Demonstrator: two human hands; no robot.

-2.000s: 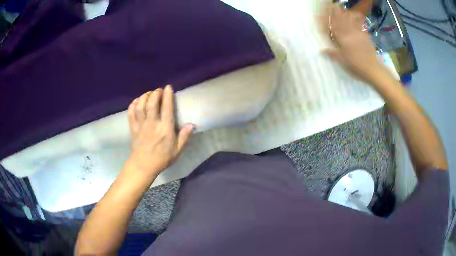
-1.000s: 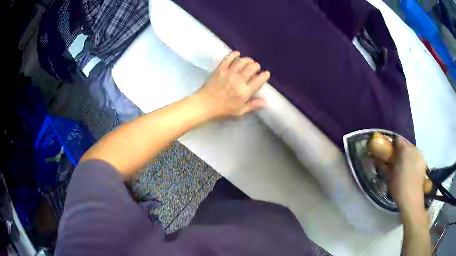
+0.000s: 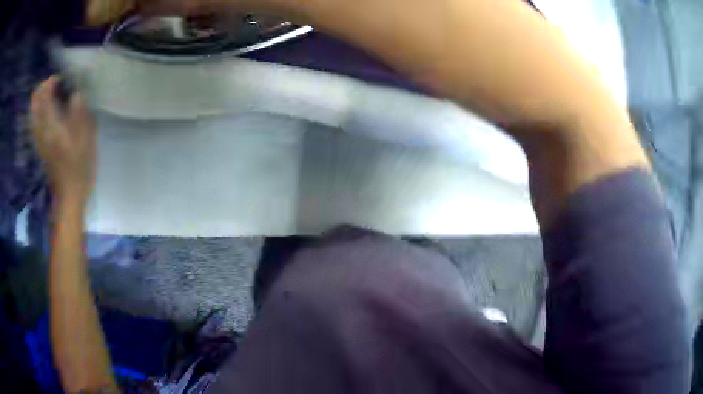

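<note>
The plain dark purple garment (image 3: 339,55) lies along the top of the long white cushion (image 3: 231,88). The steam iron (image 3: 204,37) is over the garment near the cushion's left end, its metal rim showing. My right hand (image 3: 146,6) is at the iron's handle, blurred and partly cut off by the top edge; its forearm crosses the top of the view. My left hand (image 3: 65,135) is at the cushion's left end beside dark cloth, fingers pointing up. Blur hides whether it grips the cloth.
The pale table cover (image 3: 200,181) spreads below the cushion. Speckled floor (image 3: 196,273) shows beyond its near edge. A blue basket (image 3: 135,346) is on the floor at lower left. A small white round thing (image 3: 494,315) shows low on the right.
The view has turned. My right hand and the iron have gone from the cushion's right end to its left end. My left hand has moved from the cushion's middle to its left end.
</note>
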